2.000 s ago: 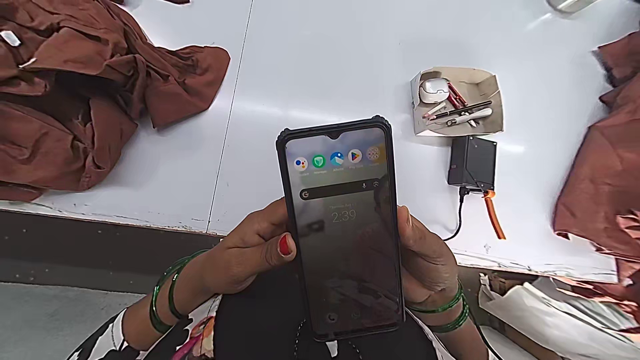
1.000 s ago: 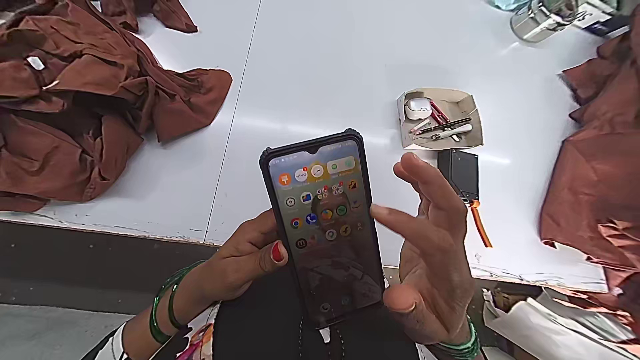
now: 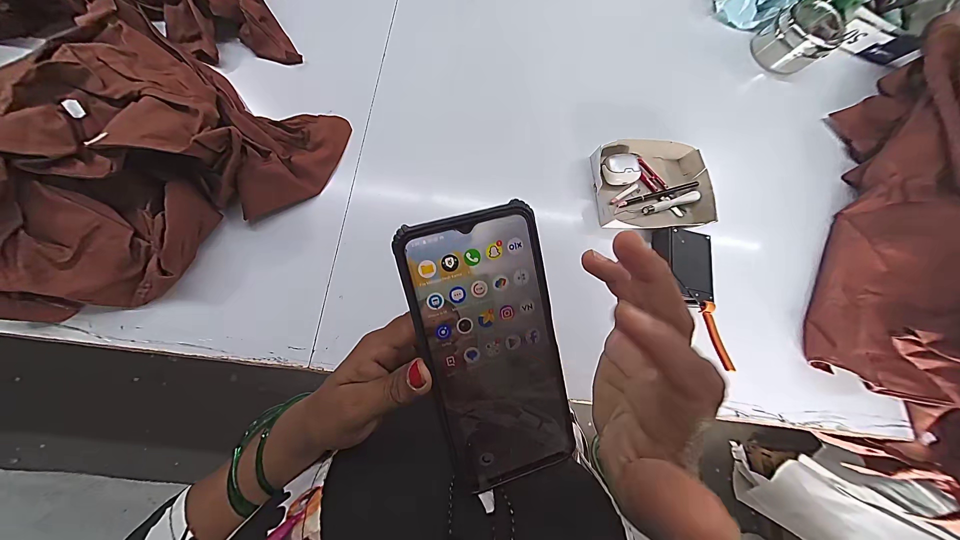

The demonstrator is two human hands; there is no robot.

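Observation:
A smartphone in a black case (image 3: 491,352) is upright above my lap, its lit screen showing rows of app icons. My left hand (image 3: 382,382) grips its left edge, thumb at the front side and fingers behind. To the right of the phone, my right hand (image 3: 652,360) is raised with its fingers apart and holds nothing; a gap separates it from the phone. Partly behind that hand lies a black box-shaped device (image 3: 694,262) with an orange strap (image 3: 718,337).
Brown garments (image 3: 172,150) are heaped on the white table (image 3: 465,112) at left, more brown cloth (image 3: 885,247) at right. An open carton tray (image 3: 660,217) holds pens and a white case. A steel container (image 3: 795,37) stands at the far right, a white bag (image 3: 817,487) below the table edge.
My right hand has come off the phone's right side and stands apart from it. The screen has changed from a home page with a search bar to rows of app icons.

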